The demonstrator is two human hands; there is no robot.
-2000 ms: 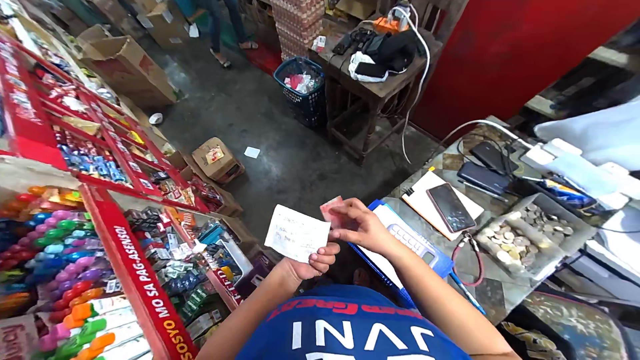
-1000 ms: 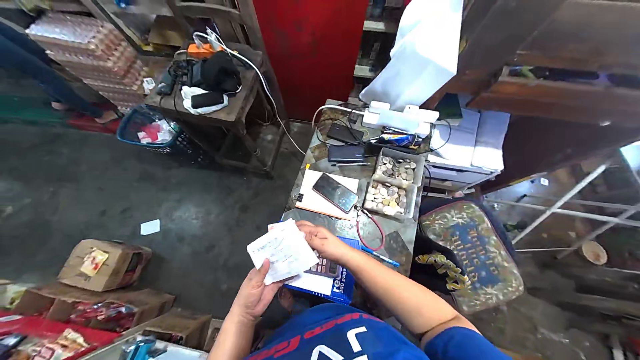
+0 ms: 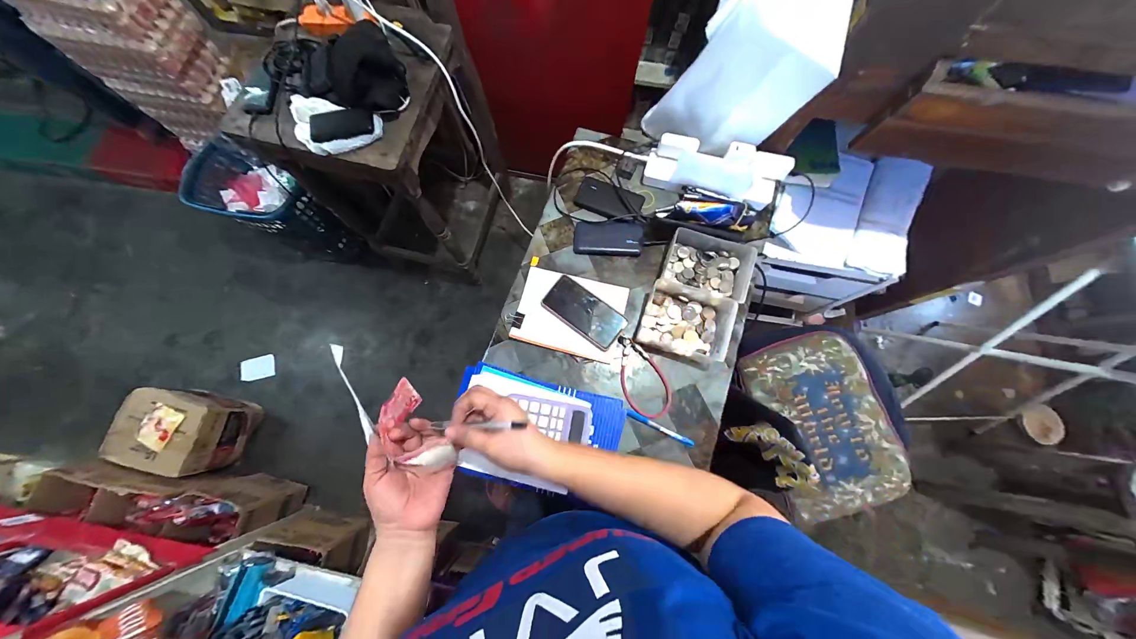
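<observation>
My left hand (image 3: pixel 410 479), palm up, holds a white slip of paper (image 3: pixel 353 390) seen nearly edge-on and a folded reddish banknote (image 3: pixel 400 404). In my right hand (image 3: pixel 488 426) is a pen (image 3: pixel 501 425), its tip end over the left palm. Below and behind the right hand, a calculator (image 3: pixel 555 419) lies on a blue-edged notebook (image 3: pixel 609 424) at the table's near edge. Farther back on the table, a smartphone (image 3: pixel 584 311) rests on a white pad (image 3: pixel 541 306). Beside it stands a two-part plastic container of coins (image 3: pixel 701 315).
A power strip (image 3: pixel 719 169) and two dark power banks lie at the table's back. A cushioned seat (image 3: pixel 825 426) stands right. To the left are a wooden side table (image 3: pixel 399 133), a blue basket (image 3: pixel 200 191) and a cardboard box (image 3: pixel 177 430) on the floor.
The paper, spread flat toward the camera before, is now turned edge-on. A pen shows in my right hand. The view has swung right since the oldest frame.
</observation>
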